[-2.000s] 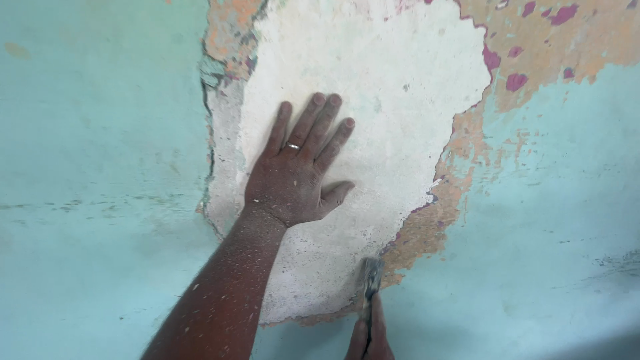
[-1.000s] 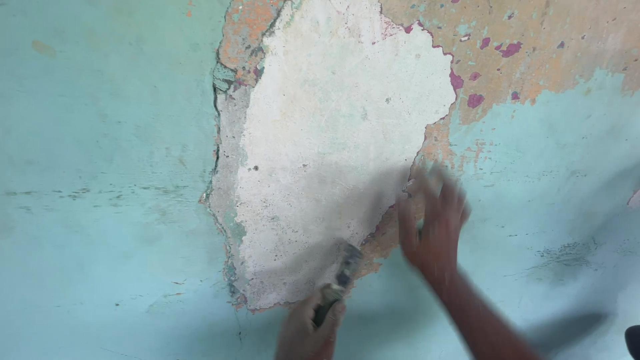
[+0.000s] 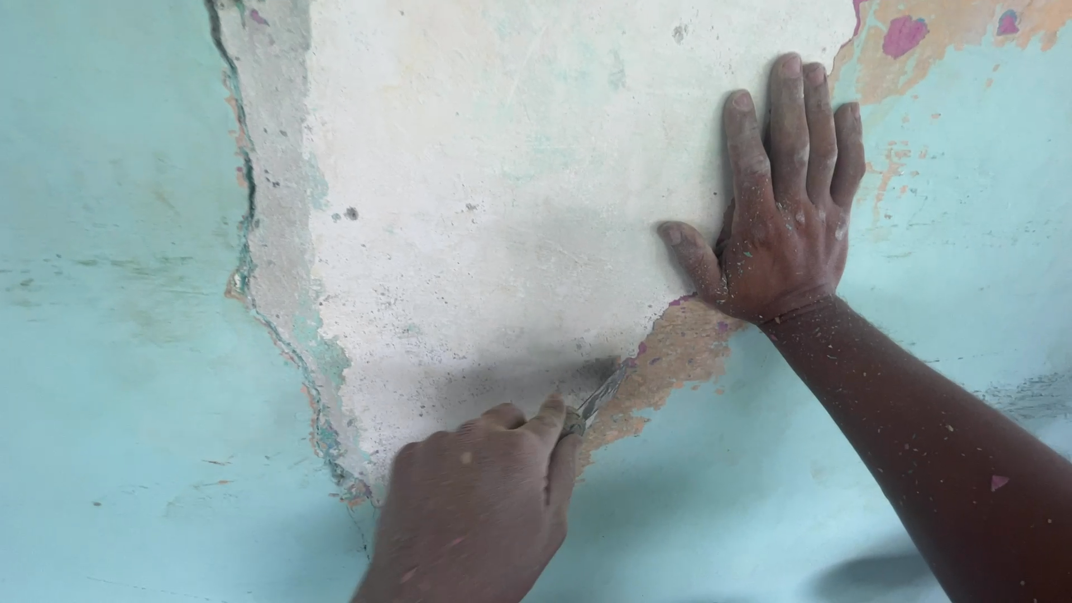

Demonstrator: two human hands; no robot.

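My left hand (image 3: 481,494) comes up from the bottom and is closed around a scraper (image 3: 605,392) with a thin metal blade. The blade's tip touches the ragged lower right border of the bare white plaster patch (image 3: 502,167), where a strip of orange-brown older coating (image 3: 670,360) shows. Its handle is mostly hidden in my fingers. My right hand (image 3: 783,193) lies flat, fingers up and thumb out to the left, across the right side of the patch and its border. It holds nothing. Dust and paint specks cover its fingers and forearm.
Turquoise paint (image 3: 109,335) covers the wall around the patch. A jagged, cracked edge (image 3: 249,193) runs down the patch's left side beside a grey strip (image 3: 280,167). Orange and magenta remnants (image 3: 905,36) show at the upper right.
The scraper was in my right hand two seconds ago and is now in my left. My left hand has left its flat place on the plaster; my right now lies flat there. The view is closer.
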